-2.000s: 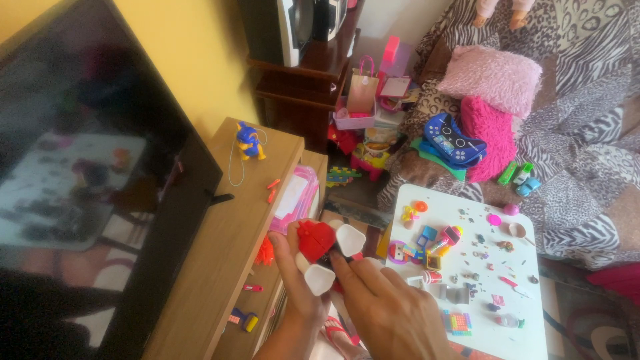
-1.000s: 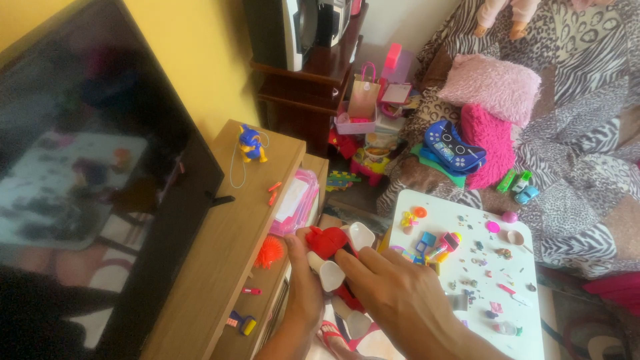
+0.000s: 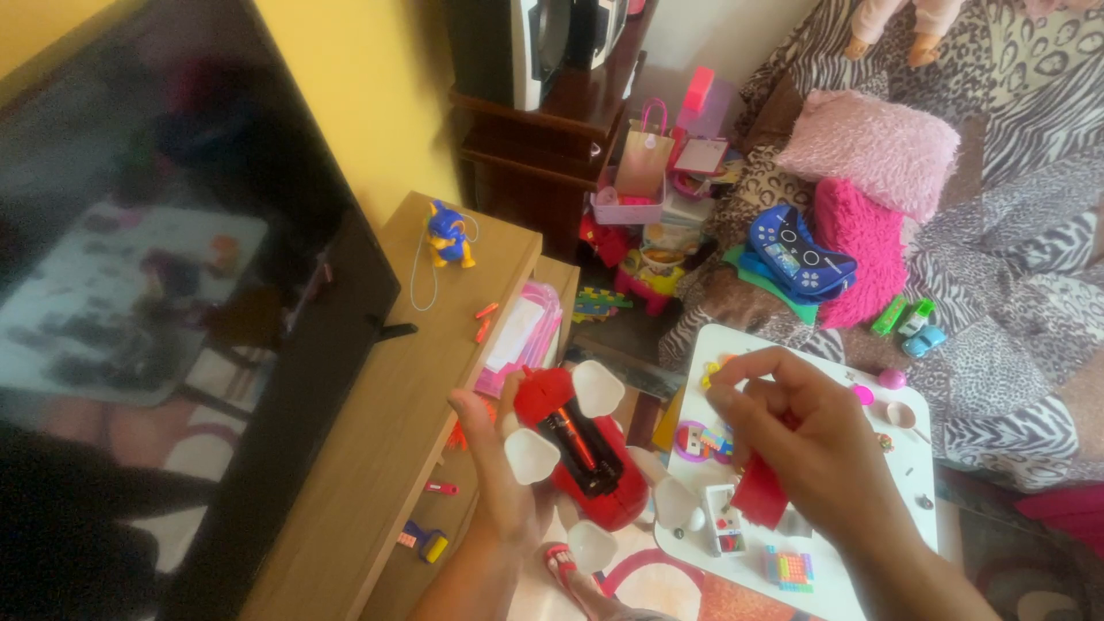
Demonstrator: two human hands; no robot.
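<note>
My left hand (image 3: pixel 504 470) holds a red toy (image 3: pixel 617 496) with white cup-like feet, underside up. Its battery compartment (image 3: pixel 582 444) lies uncovered, with a battery (image 3: pixel 571 438) visible inside; whether a second one sits beside it I cannot tell. To the right, apart from the toy, my right hand (image 3: pixel 789 423) is raised above the white table (image 3: pixel 897 535). A red flat piece, probably the compartment's cover (image 3: pixel 761 492), is held under its curled fingers. What the thumb and index fingertips pinch, if anything, cannot be made out.
Small toys and a white compartment box (image 3: pixel 723 520) lie on the white table. A wooden TV stand (image 3: pixel 371 440) at left carries a blue-and-yellow toy figure (image 3: pixel 448 235) beside a large television (image 3: pixel 172 285). Beyond is a sofa with a pink pillow (image 3: pixel 871 151).
My right hand has moved away from the toy to the right, with the red piece in it. The battery compartment, earlier hidden by the hand, now shows.
</note>
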